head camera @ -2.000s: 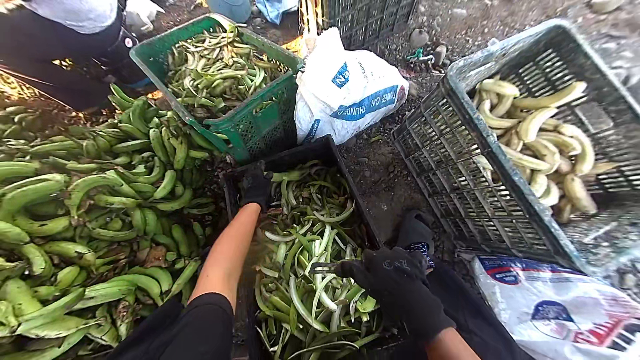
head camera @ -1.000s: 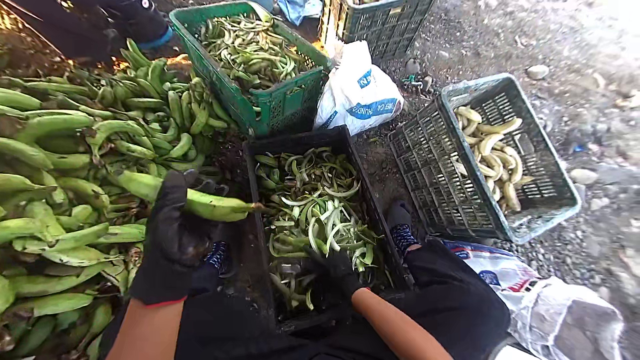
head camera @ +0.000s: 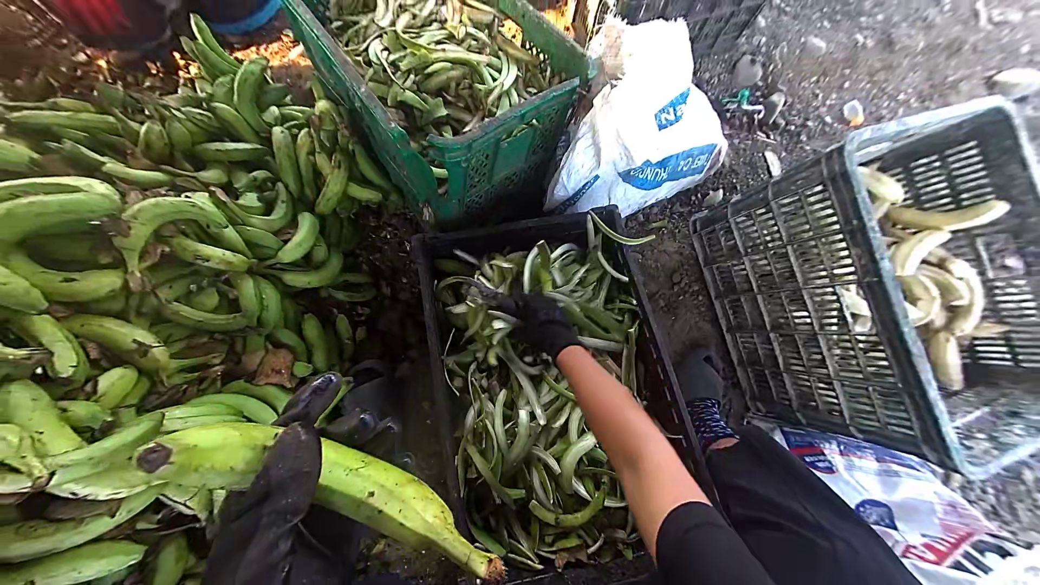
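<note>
My left hand (head camera: pixel 280 496), in a black glove, is closed around a large green plantain (head camera: pixel 382 496) at the lower left, its stem end toward the black crate. My right hand (head camera: pixel 543 323), also black-gloved, reaches into the upper part of the black crate (head camera: pixel 435 357) among the green peel strips (head camera: pixel 520 422). Its fingers are partly hidden by peels, and whether they hold anything is unclear. A big heap of green plantains (head camera: pixel 203 244) covers the left side.
A green crate (head camera: pixel 496 154) full of peels stands beyond the black one. White printed sacks (head camera: pixel 650 122) lie beside it and at the lower right (head camera: pixel 886 496). At right, a tilted dark crate (head camera: pixel 800 301) holds peeled plantains (head camera: pixel 934 284). My foot (head camera: pixel 703 390) is between crates.
My right hand has moved from the lower part of the black crate to its upper part. My left hand, in the crate two seconds ago, has held a plantain since one second ago.
</note>
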